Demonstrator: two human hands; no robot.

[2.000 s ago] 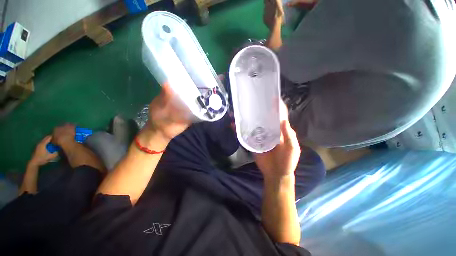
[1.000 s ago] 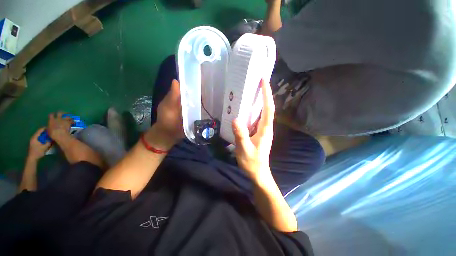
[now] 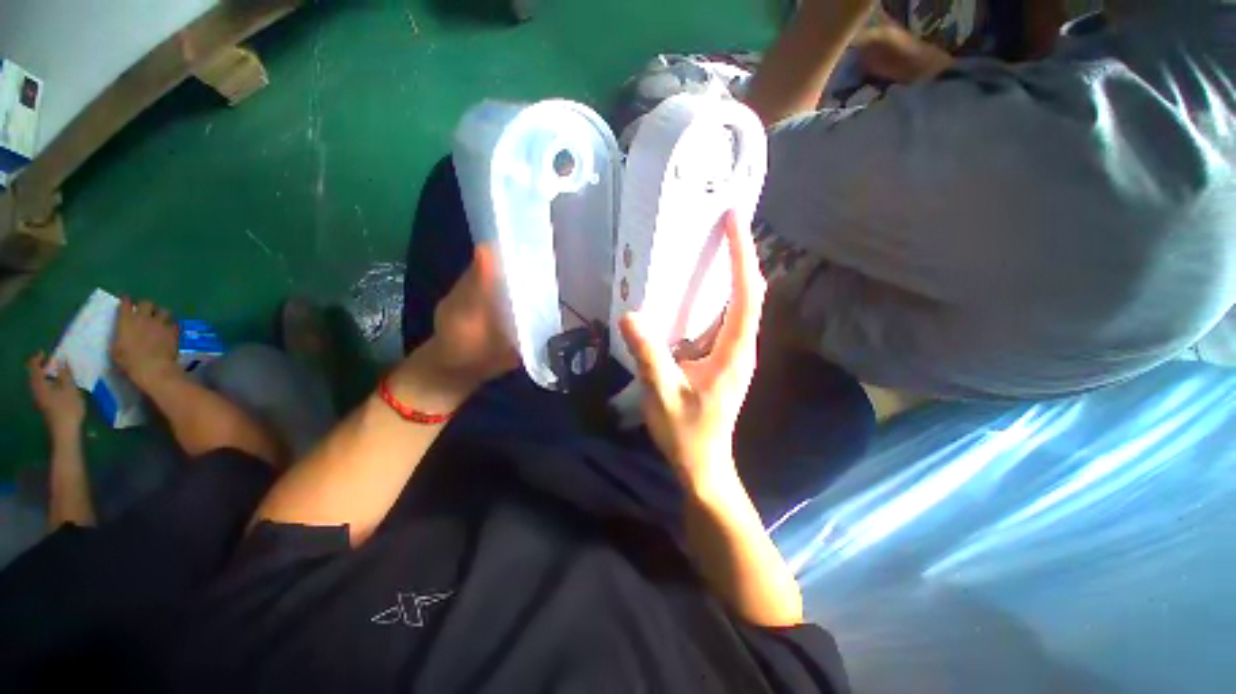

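A white oval housing part (image 3: 517, 203) is held open side up in my left hand (image 3: 475, 321). It has a round hole near its far end and a small black fan (image 3: 578, 357) with thin leads at its near end. A second white oval part (image 3: 651, 224) stands right beside it, long edges close together, its side showing two small dark spots. My right hand (image 3: 701, 366) holds this part, thumb on the near side and fingers over its right face. Whether the two parts touch is hard to tell.
Another person's hands (image 3: 142, 339) hold a blue-white box (image 3: 95, 339) at the left. A person's grey-clothed leg (image 3: 949, 244) is at the right. Shiny plastic sheeting (image 3: 1044, 515) lies lower right. A wooden pallet (image 3: 122, 115) edges the upper left. A crumpled clear bag (image 3: 380, 301) lies on the green floor.
The two parts, apart two seconds ago, are now side by side. The right part has turned, its hollow no longer facing me. The person at right has shifted; the left person's box now shows its white face.
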